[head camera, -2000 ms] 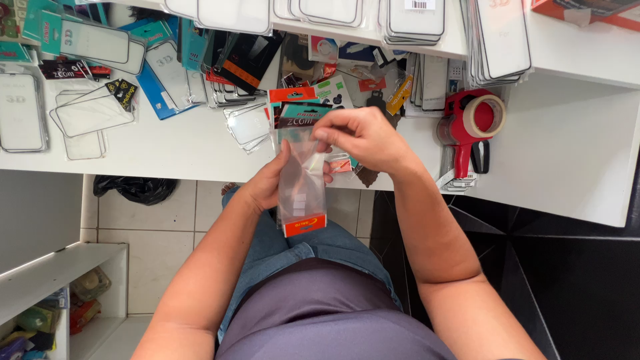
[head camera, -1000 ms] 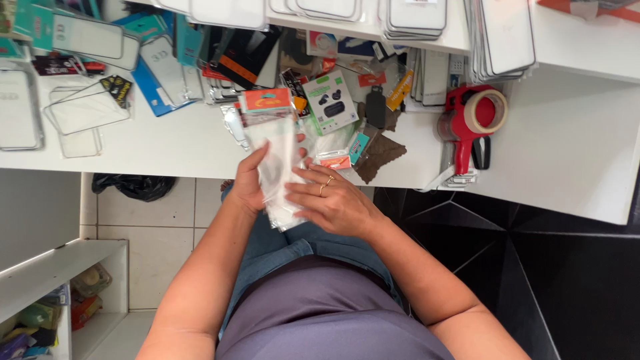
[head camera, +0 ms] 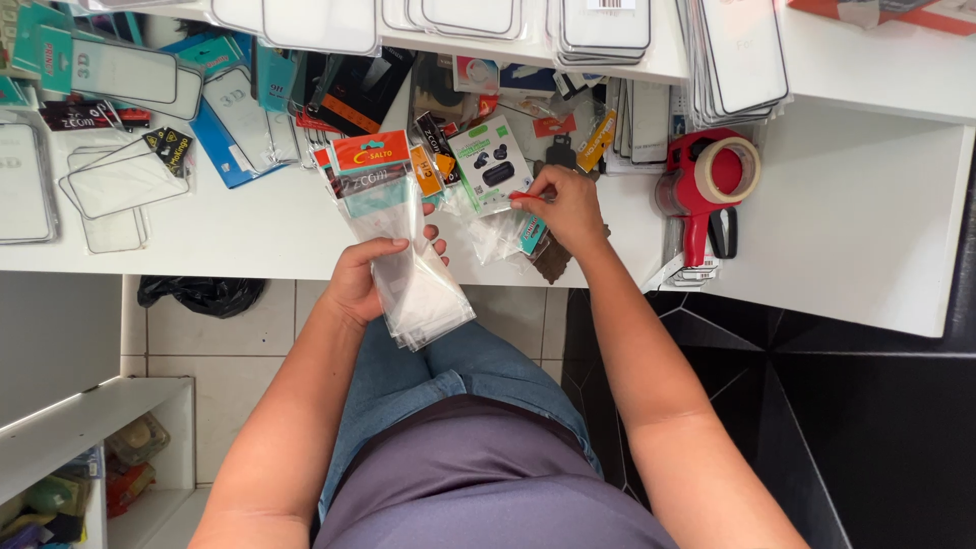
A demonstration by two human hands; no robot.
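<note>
A bundle of clear plastic packaging sleeves (head camera: 404, 252) with coloured header cards is held in my left hand (head camera: 364, 276), thumb on top and fingertips showing at the far side. The front header is orange and red. To the right, my right hand (head camera: 568, 206) pinches a small red-orange piece (head camera: 526, 196) between thumb and fingers, at the lower edge of a white and green earbuds box (head camera: 490, 164). Loose clear wrappers (head camera: 492, 236), a teal-headed packet (head camera: 532, 234) and a crumpled brown cloth (head camera: 553, 263) lie between my hands, near the desk's front edge.
Packaged screen protectors (head camera: 126, 70) crowd the left of the white desk (head camera: 229, 236). More stacks (head camera: 740, 61) stand on the raised shelf. A red tape dispenser (head camera: 694, 191) sits at the right, beside a black-handled tool (head camera: 723, 232). A black plastic bag (head camera: 200, 293) lies on the floor below.
My right hand has left the sleeves and moved forward and right to the earbuds box, where it grips a red-orange piece. The left hand still holds the bundle.
</note>
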